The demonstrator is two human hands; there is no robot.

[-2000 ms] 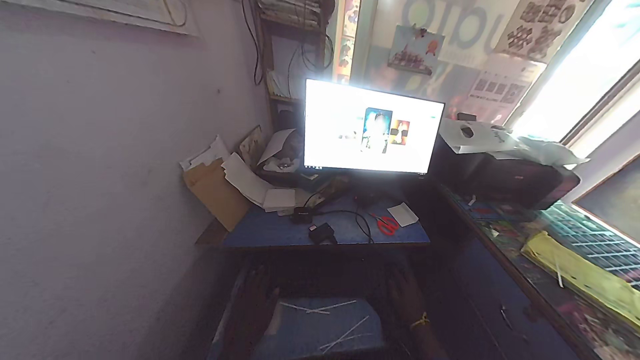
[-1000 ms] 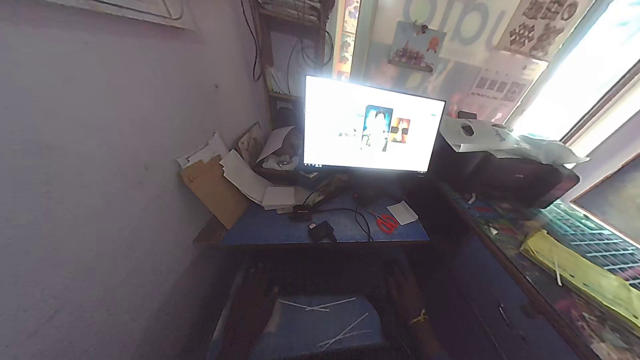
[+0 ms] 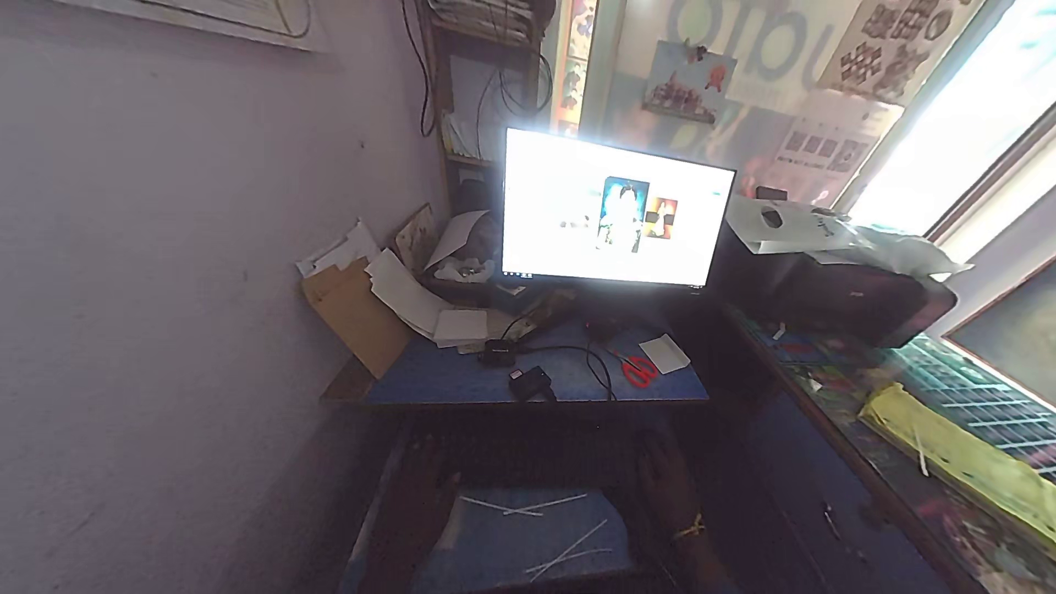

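Observation:
My left hand (image 3: 425,477) rests at the left end of a dark keyboard (image 3: 528,454) on the low shelf in front of me. My right hand (image 3: 664,474) lies at the keyboard's right end, palm down, a yellow band round its wrist; shadow hides what is under its fingers. Thin white strips (image 3: 569,549) lie crossed on the blue surface between my forearms. Beyond, a lit monitor (image 3: 610,210) shows small pictures on a white page. Red-handled scissors (image 3: 639,373), a white paper piece (image 3: 665,353) and a black adapter with cable (image 3: 530,383) lie on the blue desk top.
Papers and a brown envelope (image 3: 355,313) lean on the left wall. A black printer (image 3: 858,293) with plastic bags on top stands at the right. Along the right side runs a counter with a yellow cloth-like strip (image 3: 957,450) and a drawer front (image 3: 784,478) below.

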